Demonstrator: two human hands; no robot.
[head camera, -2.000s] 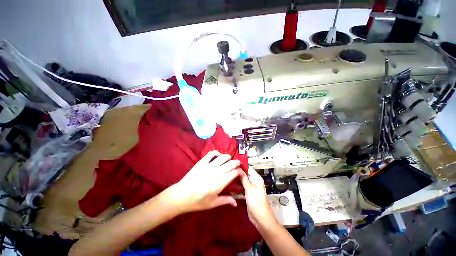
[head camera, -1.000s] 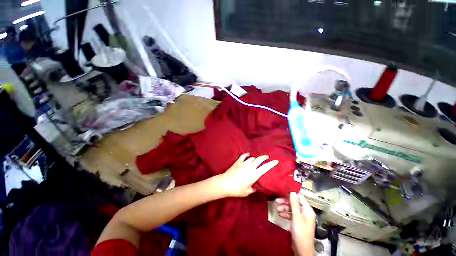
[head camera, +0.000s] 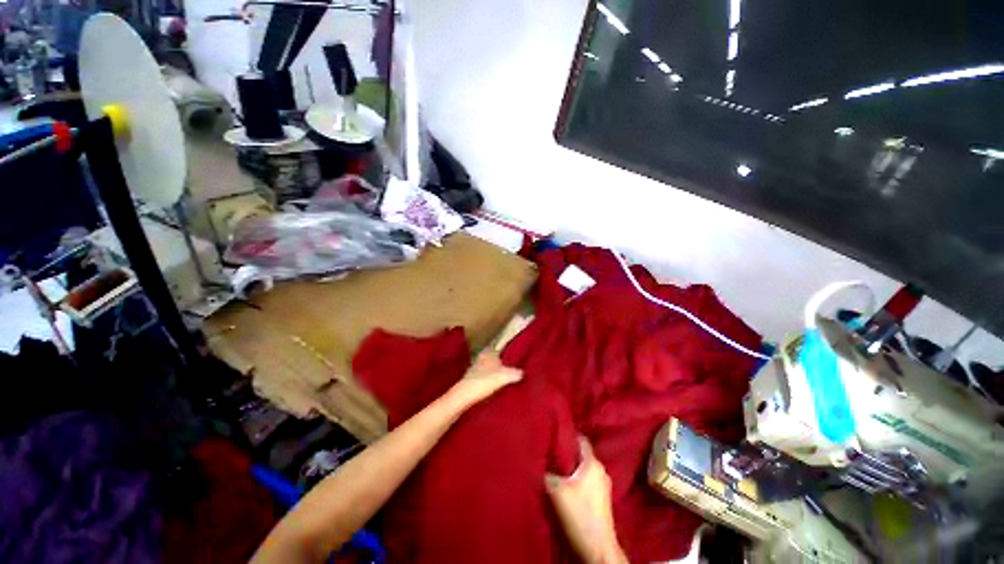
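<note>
A deep red garment (head camera: 484, 474) lies spread over the table left of the sewing machine and hangs towards my lap. My left hand (head camera: 490, 375) is on the cloth near its left part, fingers reaching over an edge. My right hand (head camera: 581, 485) is at a fold of the garment, thumb and fingers around the cloth. The cream coverstitch machine (head camera: 914, 424) is at the right; its pale bed (head camera: 705, 479) shows with no cloth under the needle area that I can see. A white label (head camera: 575, 279) lies on the red heap.
A brown board (head camera: 385, 303) extends left, with plastic bags (head camera: 319, 248) at its back. A lamp (head camera: 828, 386) with a white cable is at the machine head. Blue bars (head camera: 275, 485) and purple cloth (head camera: 77, 485) are lower left. Black thread cones (head camera: 259, 107) stand behind.
The view has swung left. The garment has come away from the needle area and is shifted left of the bed. Both hands have moved from the needle area onto the cloth further left.
</note>
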